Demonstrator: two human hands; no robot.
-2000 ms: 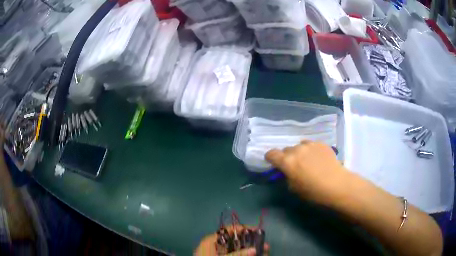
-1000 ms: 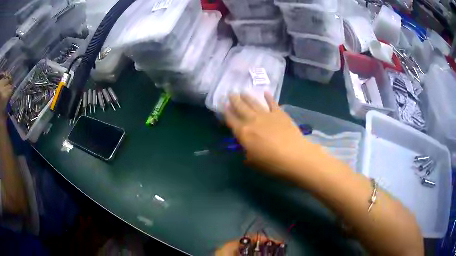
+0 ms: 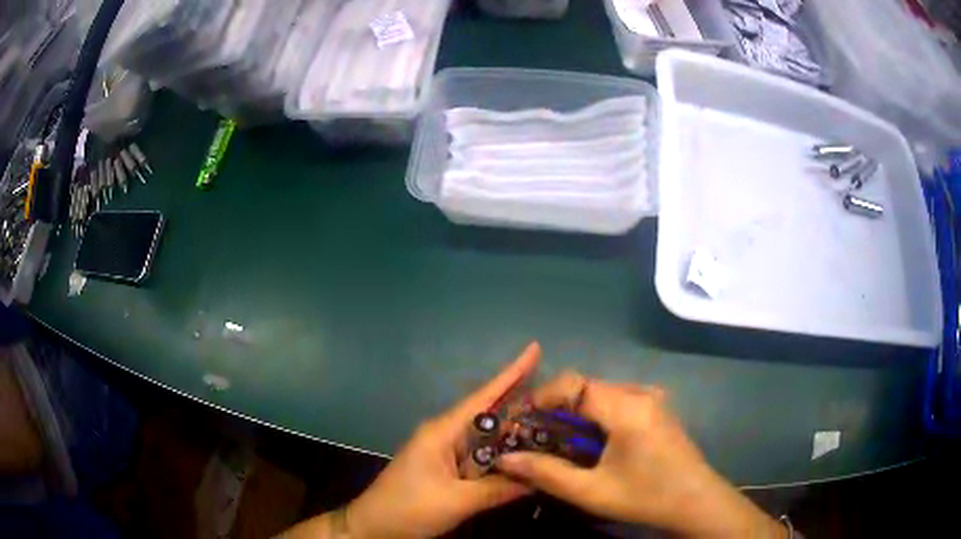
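Note:
My left hand holds a small bunch of wired metal cylinders with their round ends up, near the bench's front edge. My right hand is at the same bunch, touching it, with a blue and dark slim tool held in its fingers. Red wires show between the hands. The fingers hide part of the bunch. An open clear box with a white pleated liner stands beyond the hands.
A white tray at right holds several loose cylinders and a paper slip. A lidded box stands behind. At left are a phone, a green wrapped item, cylinders, a black hose and part of a person.
My right hand has come back from the lidded box to the cylinders in my left hand. Both hands are now together. A slip now shows in the white tray. The view has shifted.

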